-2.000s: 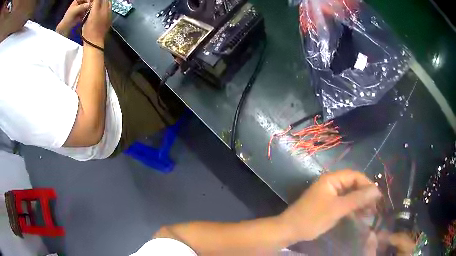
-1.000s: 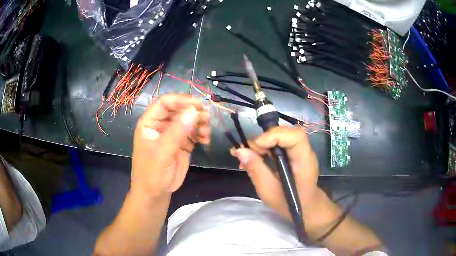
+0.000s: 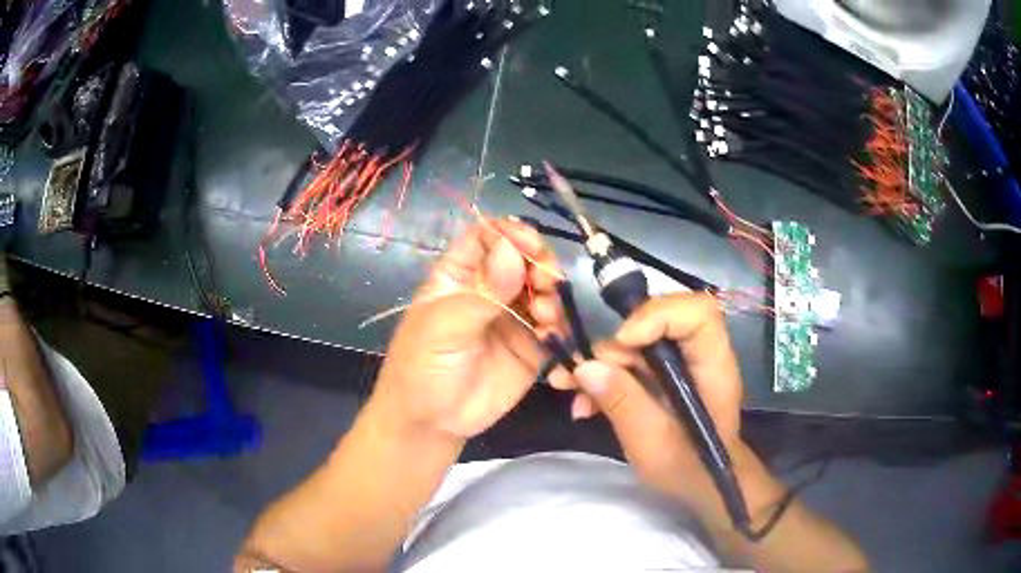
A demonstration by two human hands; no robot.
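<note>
My left hand point(image 3: 470, 336) pinches thin orange and pale lead wires point(image 3: 517, 249) between its fingertips, in front of my body. My right hand point(image 3: 672, 375) holds the black soldering iron point(image 3: 685, 409), its metal tip pointing up and left. Its thumb and finger also grip the black ends of two short cable leads point(image 3: 573, 319), between the two hands. The green PCB panel point(image 3: 794, 304) lies to the right on the mat, with several black cables point(image 3: 644, 199) joined by thin red wires at its left edge. A small silvery block point(image 3: 829, 306) sits beside the panel.
A cable bundle point(image 3: 386, 151) with orange ends lies upper left, by a clear plastic bag point(image 3: 325, 67). A dark soldering station point(image 3: 134, 151) stands far left. Finished assemblies point(image 3: 784, 123) and a white device point(image 3: 896, 34) are upper right. A person's arm shows at the left edge.
The view has swung from the left side to the work. Since one second ago, my left hand has moved right to the leads and now pinches their wires. My right hand keeps the iron and leads.
</note>
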